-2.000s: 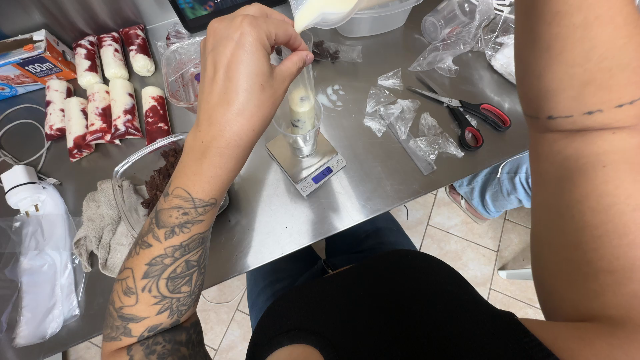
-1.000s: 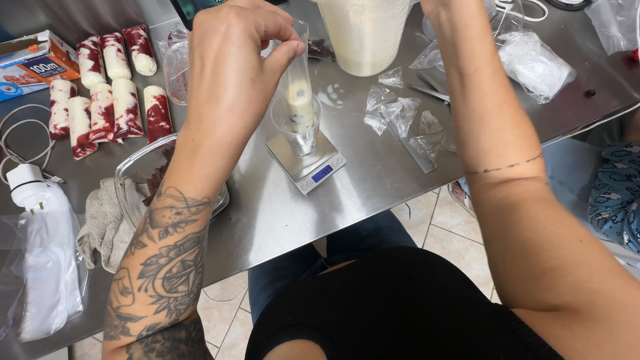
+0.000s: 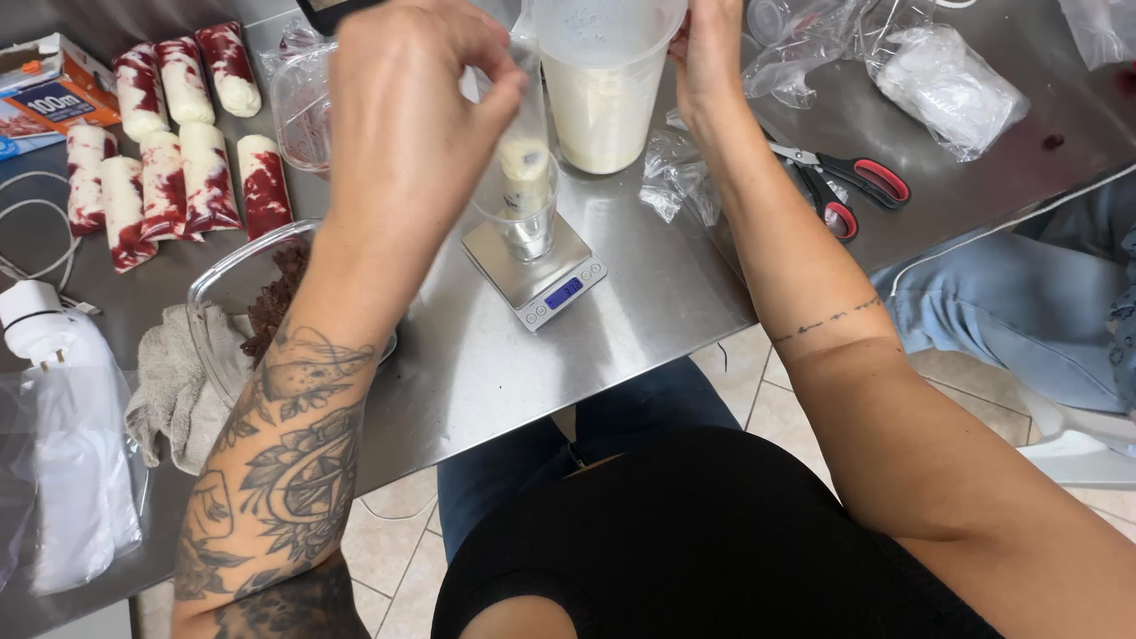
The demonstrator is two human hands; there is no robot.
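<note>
My left hand [image 3: 435,80] pinches the top of a clear plastic bag [image 3: 524,169], partly filled with a cream-coloured mix with dark bits. The bag stands upright in a clear cup [image 3: 532,232] on a small digital scale [image 3: 532,266] with a lit display. Beside it, my right hand [image 3: 710,53] holds a translucent plastic pitcher [image 3: 603,106] of cream-coloured liquid by its right side; its fingers are partly hidden. At the left lie several filled tubular bags [image 3: 209,177] of white and red mix. A glass dish [image 3: 209,293] of dark brown pieces sits partly behind my left forearm.
Red-and-black scissors [image 3: 839,182] and crumpled clear plastic [image 3: 679,177] lie right of the pitcher, with a wrapped white bundle [image 3: 950,84] farther right. A grey cloth [image 3: 177,390], white bags [image 3: 84,461] and a cable are at the left. Another person's jeans [image 3: 1003,302] show beyond the table edge.
The pitcher, raised and tilted over the bag two seconds ago, has come down upright beside the scale. My right arm has lowered with it. My left hand still holds the bag's top.
</note>
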